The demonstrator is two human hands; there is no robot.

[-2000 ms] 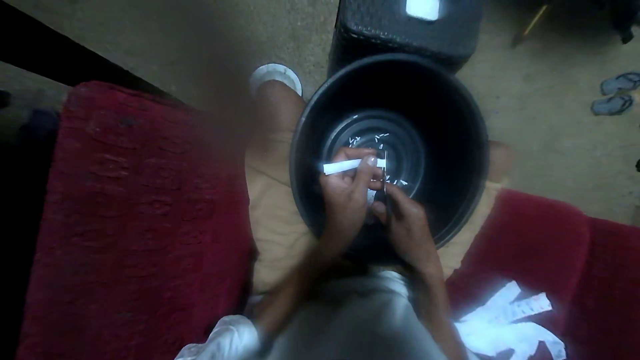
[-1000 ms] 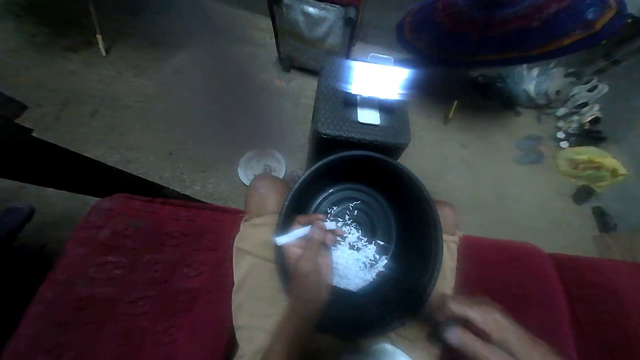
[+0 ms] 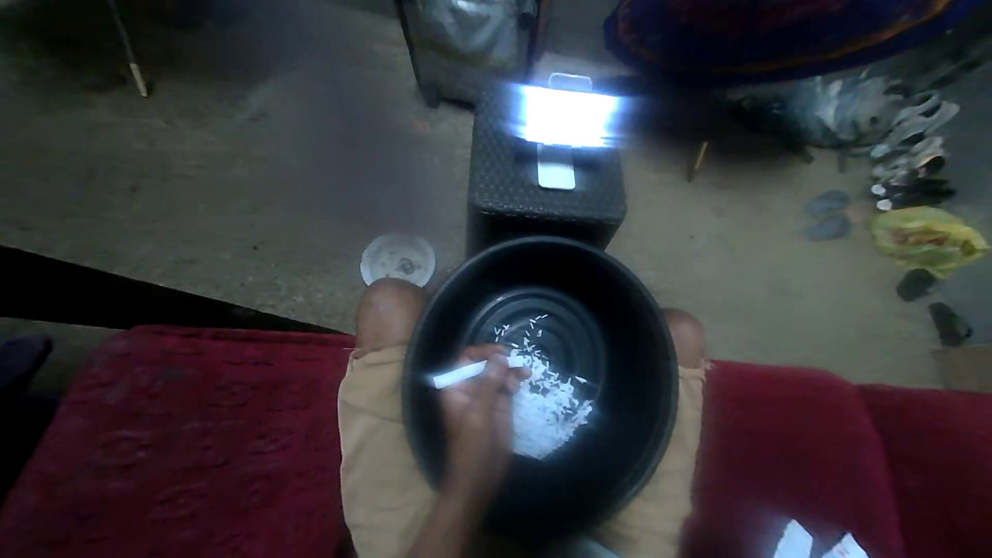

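Note:
A black round tub [image 3: 663, 457] rests between my thighs. Over its left side my left hand [image 3: 484, 387] holds a folded white paper strip [image 3: 465, 374] in its fingers, with the strip sticking out to the left. Below the hand, a heap of small white paper snippets [image 3: 546, 415] lies on the tub's floor, with loose bits scattered above it. My right hand is out of the frame. At the bottom right, white paper pieces [image 3: 794, 540] lie on the red seat [image 3: 783, 457].
A lit lamp [image 3: 570, 116] stands on a black woven-pattern stool [image 3: 546, 194] beyond the tub. A white bowl [image 3: 397, 261] sits on the floor by my left knee. Slippers [image 3: 828, 215] and a yellow plastic bag [image 3: 926, 236] lie at the right.
My right hand, at the strip with a cutting tool two seconds ago, moved off to the lower right and has left the view. The view has shifted, showing more floor ahead.

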